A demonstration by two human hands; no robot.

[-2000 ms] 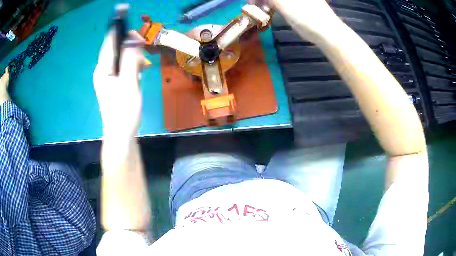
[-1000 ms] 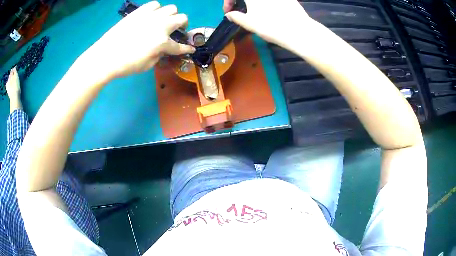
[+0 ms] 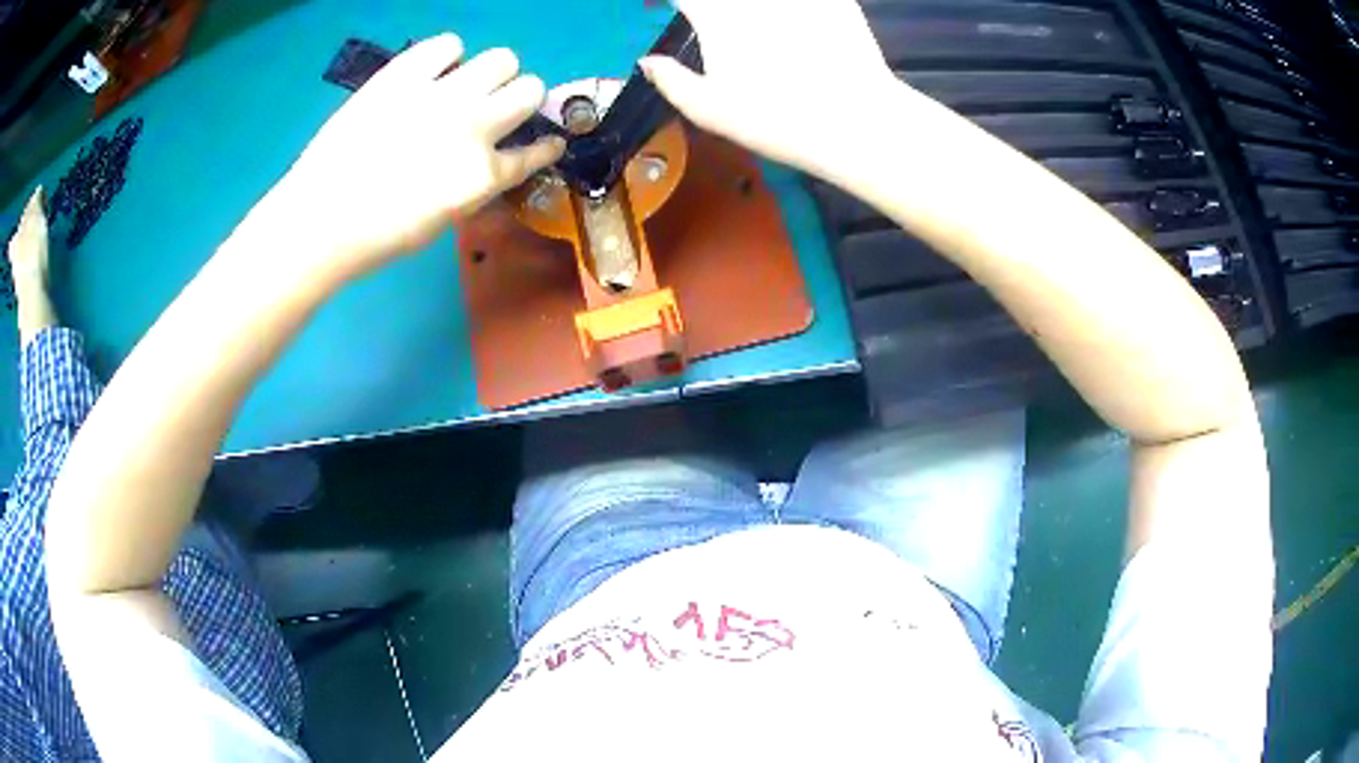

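Note:
The assembly fixture (image 3: 631, 316) lies on an orange-brown base plate (image 3: 730, 291). Its near arm, with an orange end block, is bare. A black leg (image 3: 634, 111) lies along the far right arm and reaches the black centre hub (image 3: 592, 161). My right hand (image 3: 775, 67) is shut on this leg at its outer part. My left hand (image 3: 432, 142) is over the far left arm, its fingers curled on a second black leg (image 3: 532, 131) beside the hub. Most of that leg and the fixture's far arms are hidden by my hands.
A black ribbed parts tray (image 3: 939, 321) with black parts stands at the right. A heap of small black parts (image 3: 99, 179) lies far left on the teal bench (image 3: 328, 336). A person's hand (image 3: 30, 261) and blue checked sleeve are at the left. A dark piece (image 3: 358, 63) lies beyond my left hand.
My left hand has come from the left onto the fixture with a black part. A black leg now lies on the far right arm under my right hand. The fixture has shifted slightly left.

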